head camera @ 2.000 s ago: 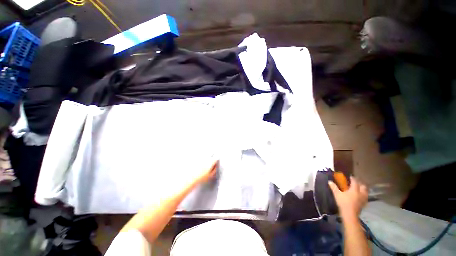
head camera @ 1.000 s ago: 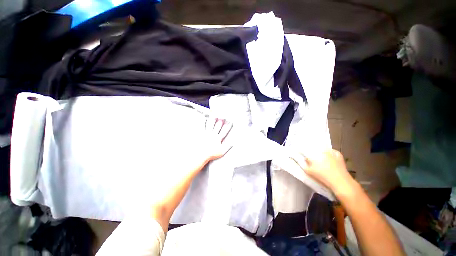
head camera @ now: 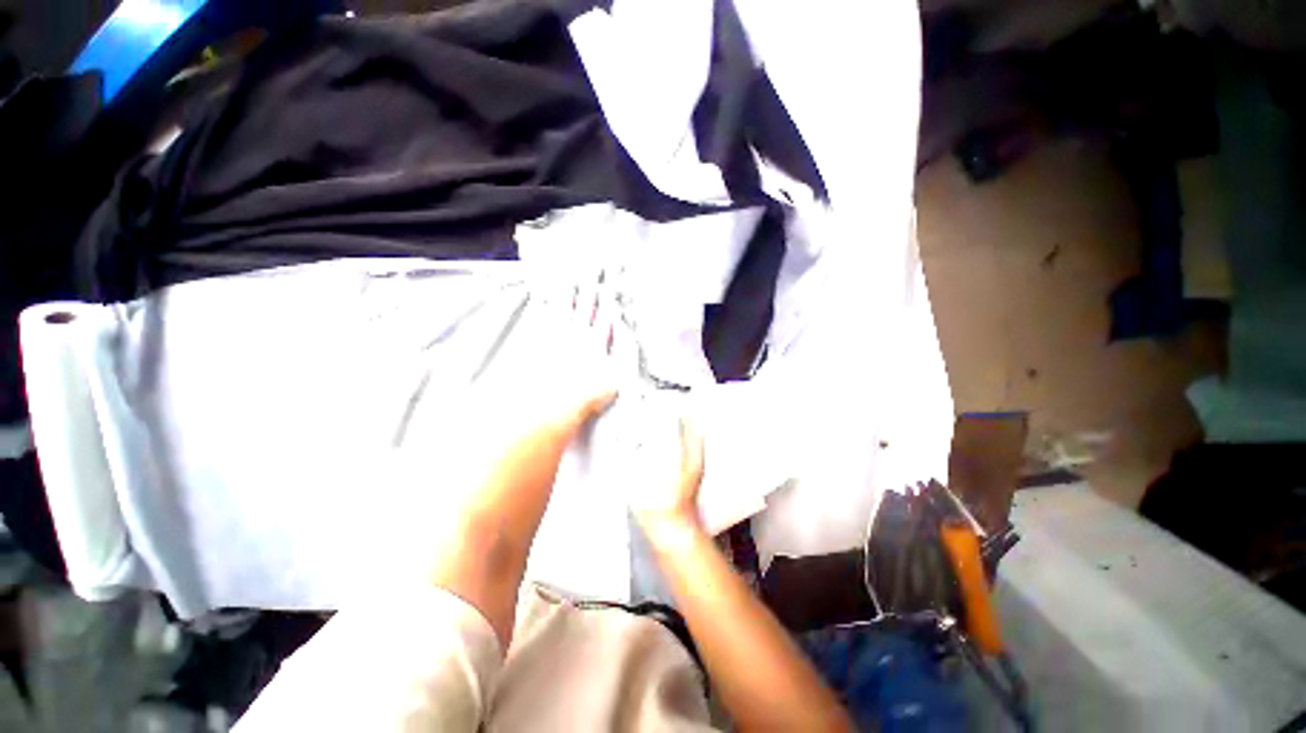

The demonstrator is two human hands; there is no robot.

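Observation:
Fusible interlining (head camera: 272,430) lies spread over the table, pale and creased near my hands, and runs out from the interlining roll (head camera: 72,458) at the left. My left hand (head camera: 584,375) lies on the sheet at the middle, fingers partly washed out by glare. My right hand (head camera: 670,480) is just right of it, over the white material; its fingertips are hard to make out, so its hold cannot be told. Black fabric (head camera: 373,143) lies bunched behind the sheet. A smaller pale interlining piece (head camera: 688,265) lies by its edge.
The steam iron (head camera: 971,580) with its orange handle stands at the table's right front corner. White cloth (head camera: 652,86) lies over the black fabric at the back. A blue and white long box (head camera: 136,43) is at the upper left. Brown floor shows at the right.
My right hand has moved left from the iron, over the strip at the right, to beside my left hand. The long strip it held is no longer stretched out. The sheet has creased near my left hand.

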